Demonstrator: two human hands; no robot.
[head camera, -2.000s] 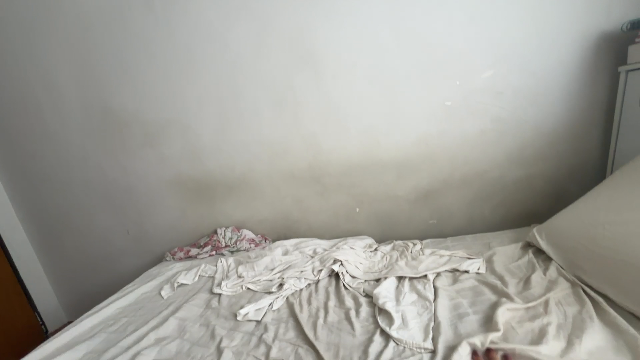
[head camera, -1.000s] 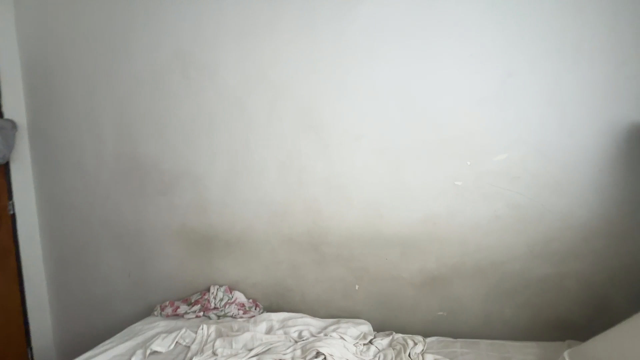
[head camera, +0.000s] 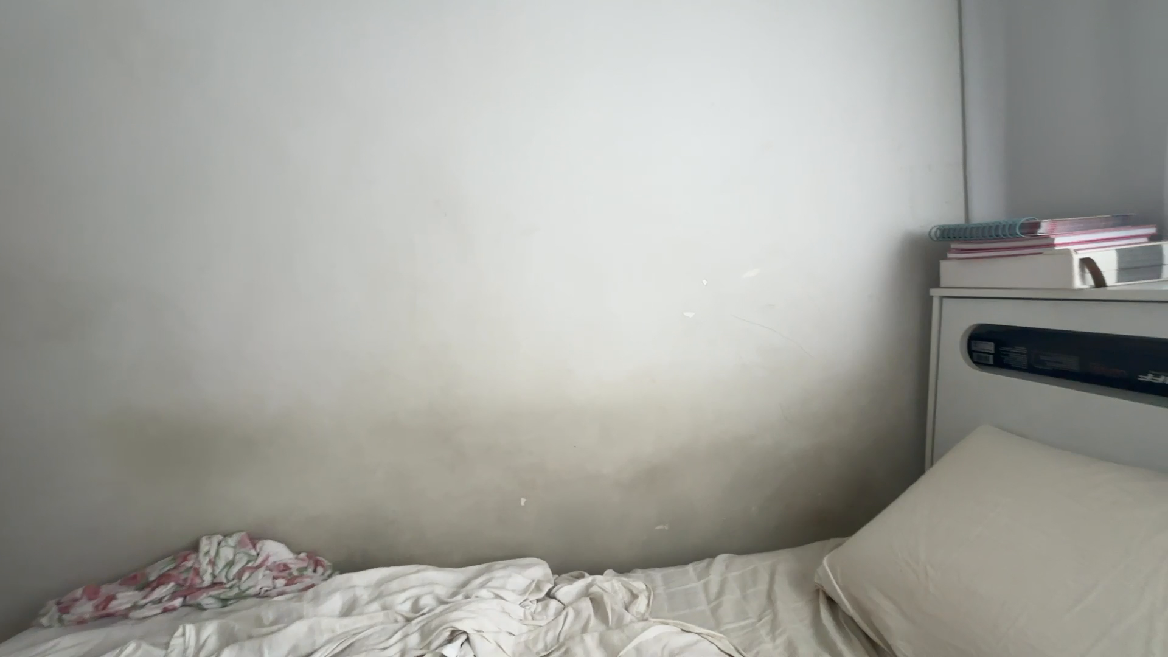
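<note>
Neither of my hands shows in the head view. Crumpled white cloth (head camera: 447, 602) lies across the bed at the bottom of the view. To its left, against the wall, is a bunched floral cloth (head camera: 201, 579) in white, pink and green. A beige pillow (head camera: 1013, 547) leans on the white headboard (head camera: 1049, 401) at the right. Beneath and beside the crumpled cloth, a pale bedsheet (head camera: 739, 589) shows wrinkles.
A stained white wall (head camera: 547, 319) with small chipped spots rises behind the bed. On the headboard's top rests a stack with a thick white book or box (head camera: 1008, 271), thin pink-edged books and a spiral-bound notebook (head camera: 985, 230). A dark object shows in the headboard's slot.
Two seconds ago, part of a hand showed at the bottom right edge; it is out of view now. The view has swung up, then right, bringing in the headboard and the stack.
</note>
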